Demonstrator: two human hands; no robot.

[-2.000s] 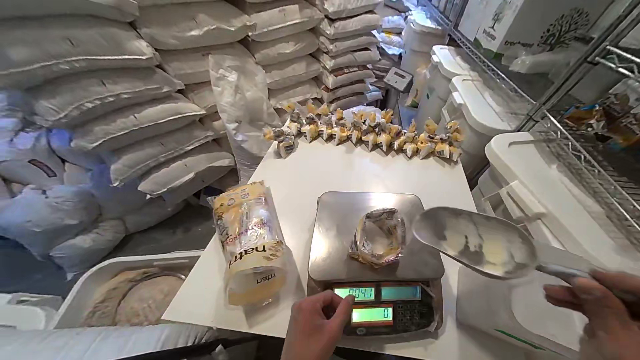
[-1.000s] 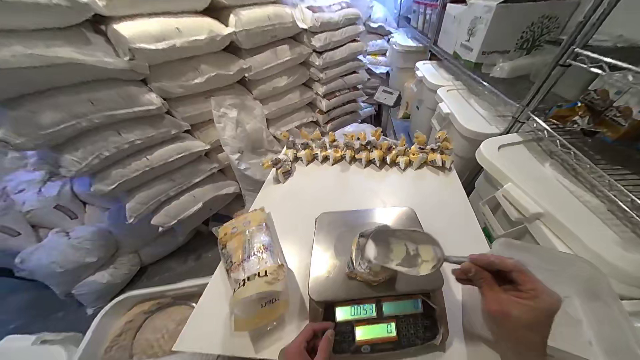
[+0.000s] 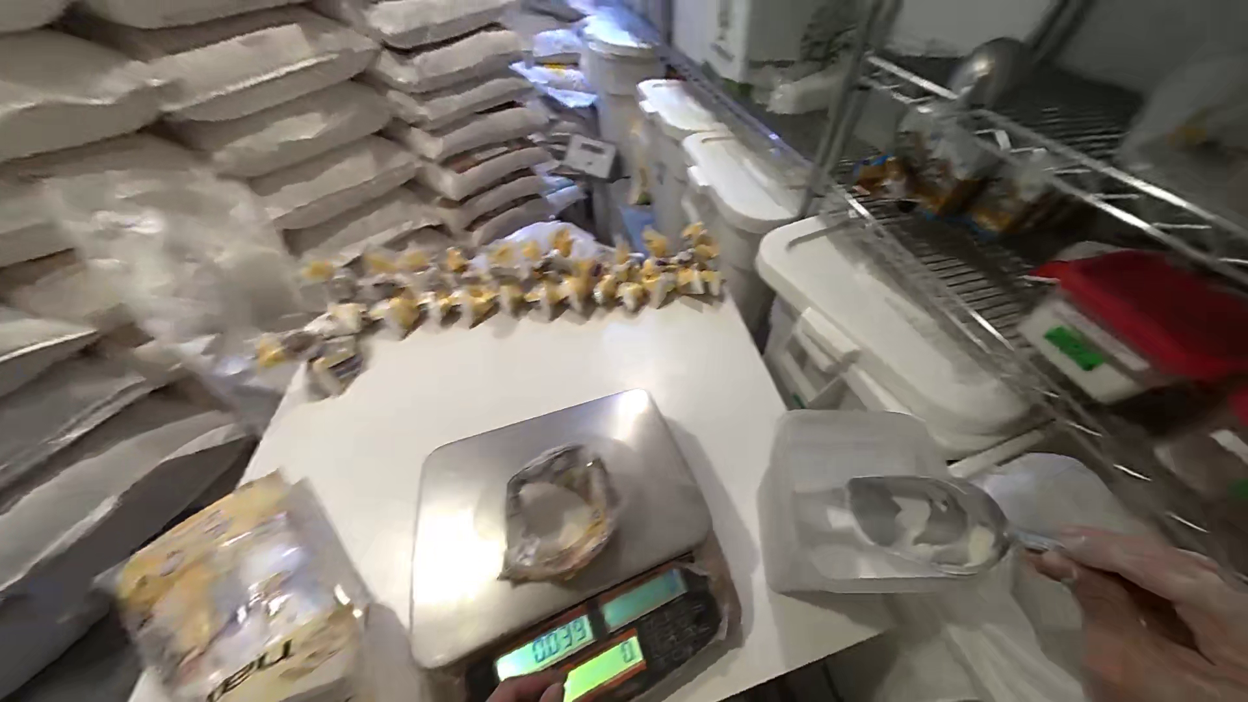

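Observation:
My right hand grips the handle of a metal scoop, which holds a little pale powder and is over a translucent plastic tub at the table's right edge. Only fingertips of my left hand show, at the display panel of the digital scale; whether they press it cannot be told. On the steel platform stands an opened small bag with pale contents. A printed plastic bag lies at the left of the scale. Several small tied bags line the table's far edge.
The white table is bordered on the left by stacked sacks. White lidded bins stand along the right, beside a wire shelf that bears a red-lidded container and packets.
My right hand has moved the scoop from above the small bag on the scale to the tub at the right. The view has turned and come closer. The scale's reading has changed.

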